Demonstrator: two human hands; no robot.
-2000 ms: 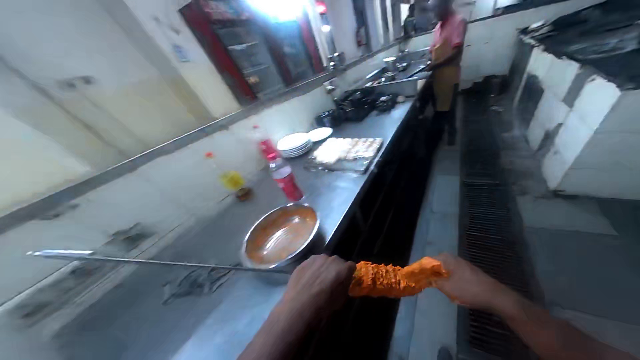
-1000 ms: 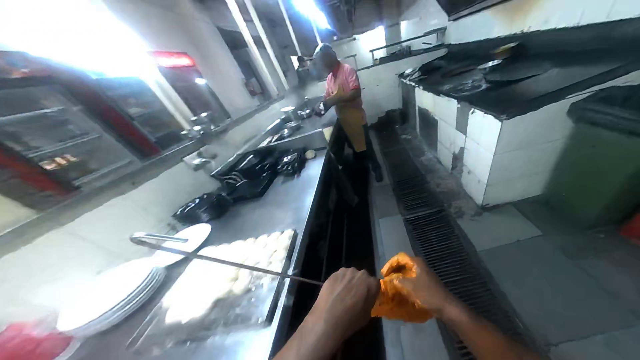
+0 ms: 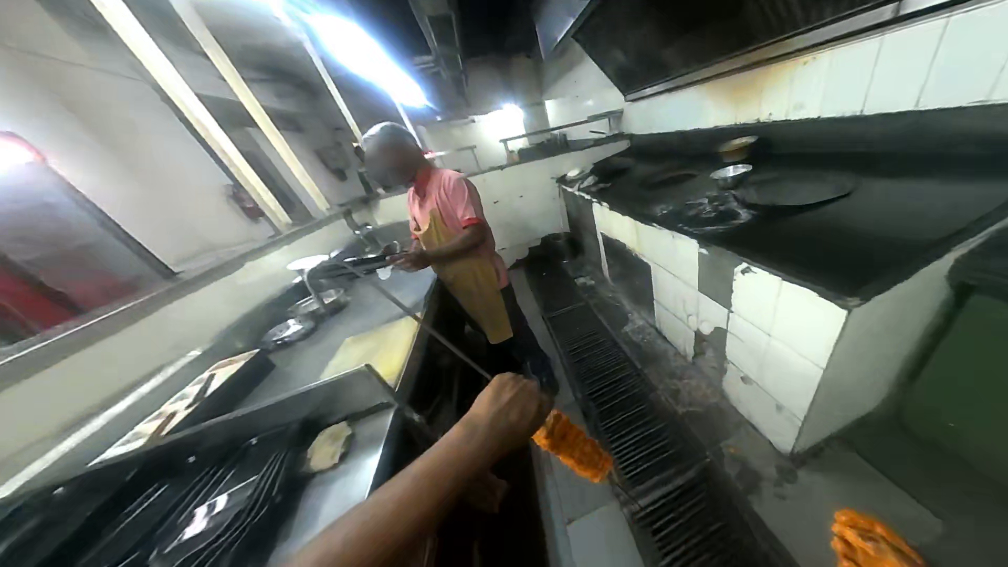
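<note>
My left hand (image 3: 512, 409) is closed around a long metal skewer (image 3: 453, 350), whose hooked end points up toward the co-worker. Just beyond my fist, orange-coated food (image 3: 573, 447) sits around the skewer, with its thin tip showing past the food. Another orange-coated piece (image 3: 874, 539) is cut off by the lower right edge; what holds it cannot be seen. My right hand is out of view.
A person in a pink shirt and yellow apron (image 3: 472, 291) stands ahead by the steel counter, holding a dark pan. Black trays (image 3: 228, 488) lie at lower left. A drain grate (image 3: 622, 409) runs along the floor beside the tiled cooking station (image 3: 787, 331), with a green bin (image 3: 945, 417) at right.
The view has moved forward along the counter. My right hand was at the orange food beside my left hand a second ago and has left the view. The skewer remains in my left hand.
</note>
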